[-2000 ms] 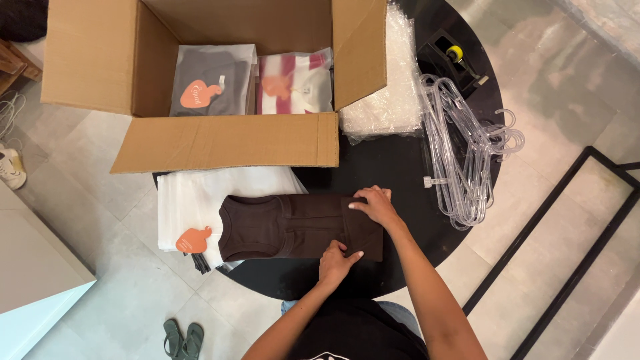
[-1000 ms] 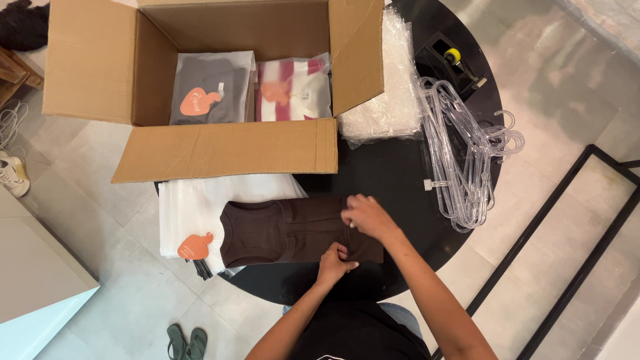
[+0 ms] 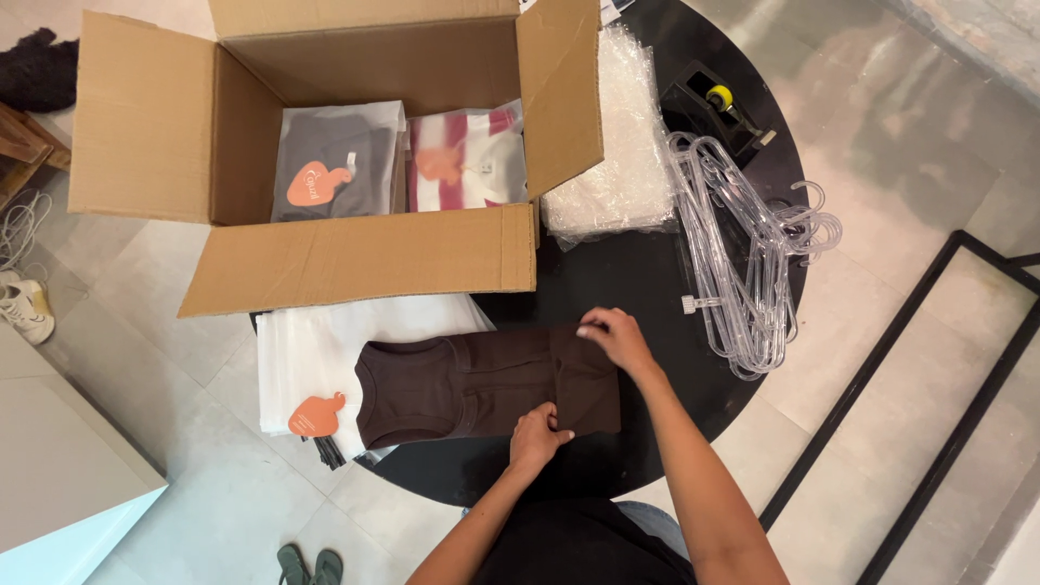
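Observation:
A dark brown sleeveless garment, folded into a long strip, lies flat on the round black table. Its neckline end rests over a stack of white plastic bags, beside an orange tag. My left hand touches the garment's near edge, thumb and fingers at the fabric. At the far edge, near the right end, my right hand has its thumb and index finger at the cloth; whether they pinch it is hard to tell.
Beyond the garment stands an open cardboard box holding bagged clothes. Clear plastic bags, a tape dispenser and clear plastic hangers lie at the right of the table. A black metal frame stands on the floor.
My right hand moved slightly left along the garment's far edge, then back a little to the right. My left hand remains at the near edge.

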